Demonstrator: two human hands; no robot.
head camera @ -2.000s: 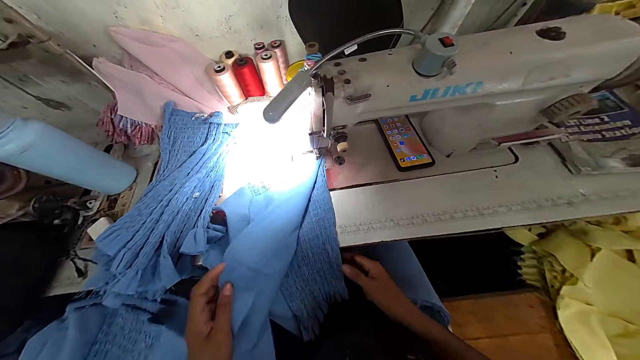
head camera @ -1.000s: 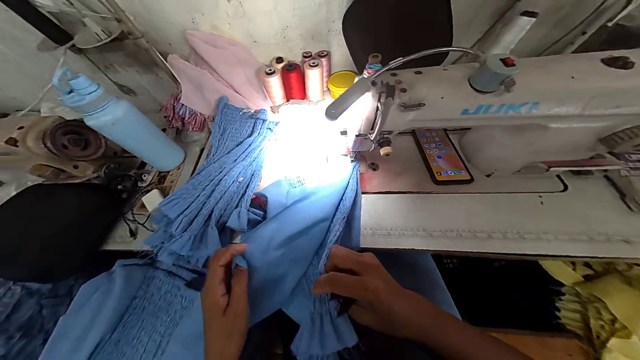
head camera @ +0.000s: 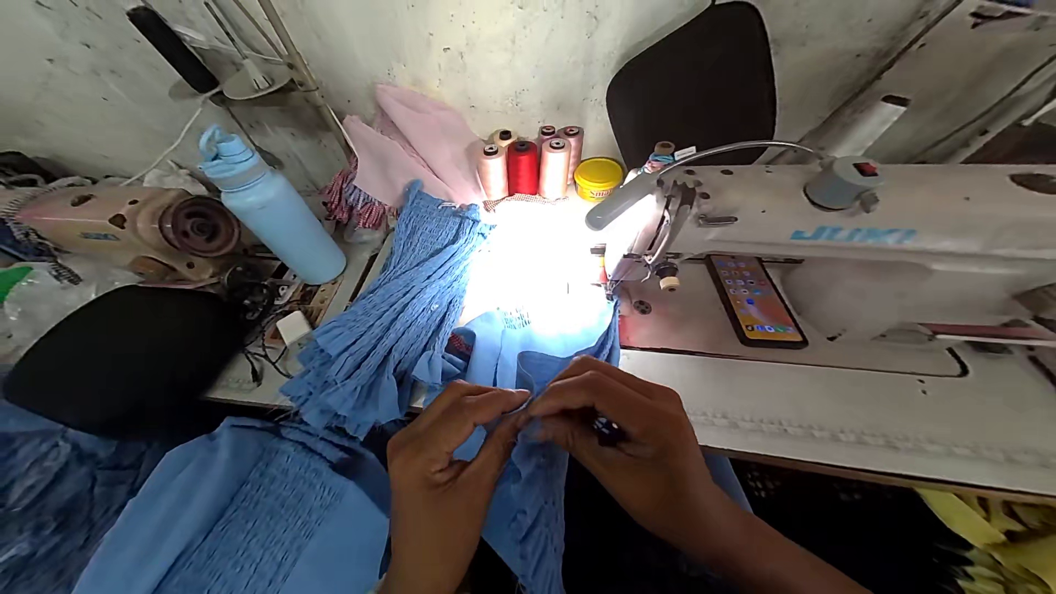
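My left hand [head camera: 454, 462] and my right hand [head camera: 631, 441] meet at the table's front edge, fingertips together, both pinching the edge of a blue fabric piece [head camera: 532, 487]. That piece runs up under the needle area of a white Juki sewing machine [head camera: 858, 223], where lamp glare hides detail. Left of it lies a bundle of gathered blue fabric strips [head camera: 396, 305]. More blue shirred fabric [head camera: 256, 511] drapes at the lower left.
Thread spools [head camera: 522, 169] and a yellow tub [head camera: 598, 177] stand behind the glare. A phone [head camera: 755, 301] lies on the machine bed. At left are a blue water bottle [head camera: 276, 214], a second machine [head camera: 124, 227] and a black cushion-like object [head camera: 124, 359]. Yellow fabric [head camera: 982, 528] lies lower right.
My hands, apart on the blue fabric before, have come together and now pinch its edge between them. The view has shifted to the left.
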